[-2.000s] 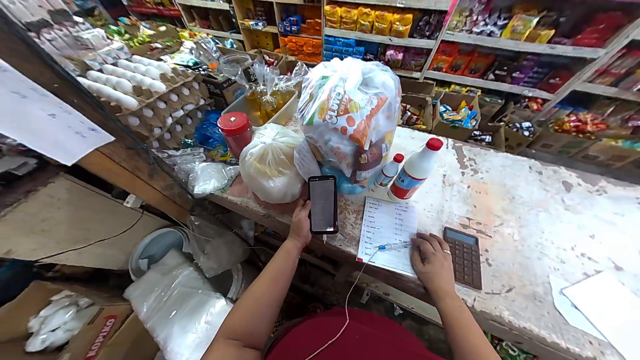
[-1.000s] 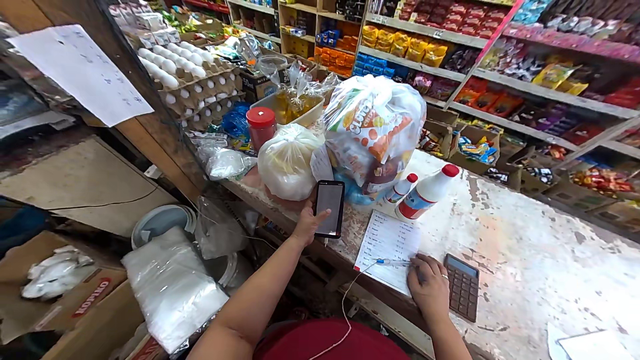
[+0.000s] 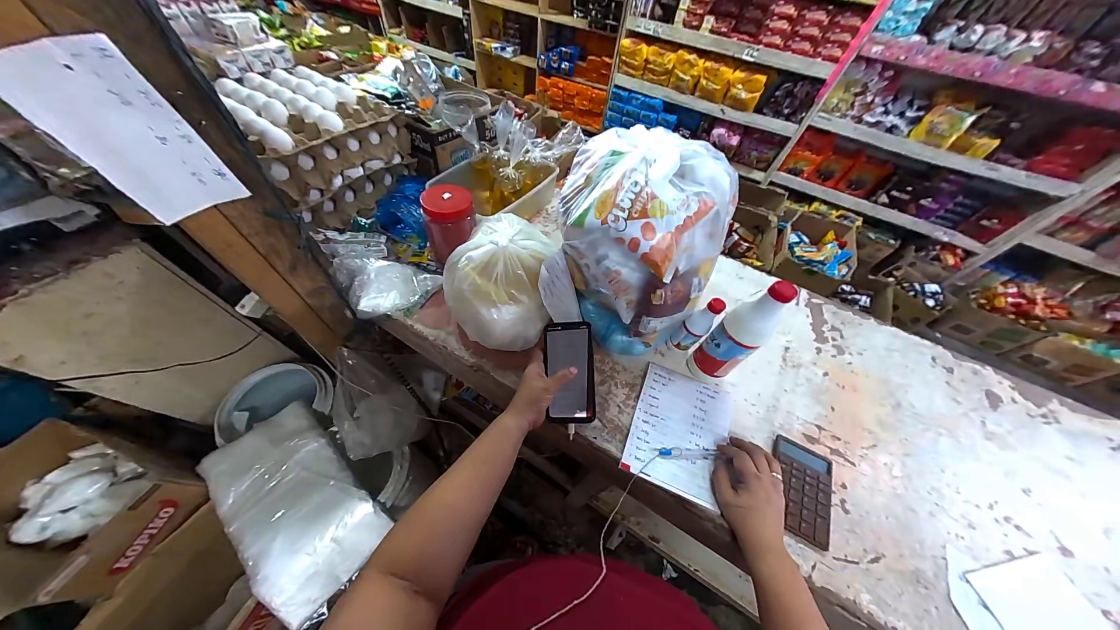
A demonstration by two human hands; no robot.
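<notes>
My left hand [image 3: 535, 392] holds a black smartphone [image 3: 569, 372] upright over the counter's front edge, its thumb over the screen. My right hand [image 3: 751, 490] rests at the right edge of a handwritten sheet [image 3: 678, 429], with a blue-tipped pen [image 3: 687, 453] at its fingers. Touching or close beside that hand lies a brown calculator [image 3: 803, 492]. Behind the sheet stand a large white bottle with a red cap [image 3: 744, 332] and a smaller one [image 3: 696, 324]. A filled plastic bag of packaged goods [image 3: 647, 227] and a tied bag with pale contents [image 3: 497, 284] stand behind the phone.
A red-lidded jar [image 3: 447, 223], a tub of bagged yellow liquid [image 3: 534, 194] and egg trays [image 3: 302, 131] stand at the back left. A wooden post [image 3: 254, 254] rises at the left. White papers [image 3: 1028, 591] lie on the worn counter [image 3: 927, 437]. Stocked shelves [image 3: 954, 210] line the back.
My left thumb, off the screen two seconds ago, now lies over it. My right hand stays by the sheet and the calculator. The view has shifted a little.
</notes>
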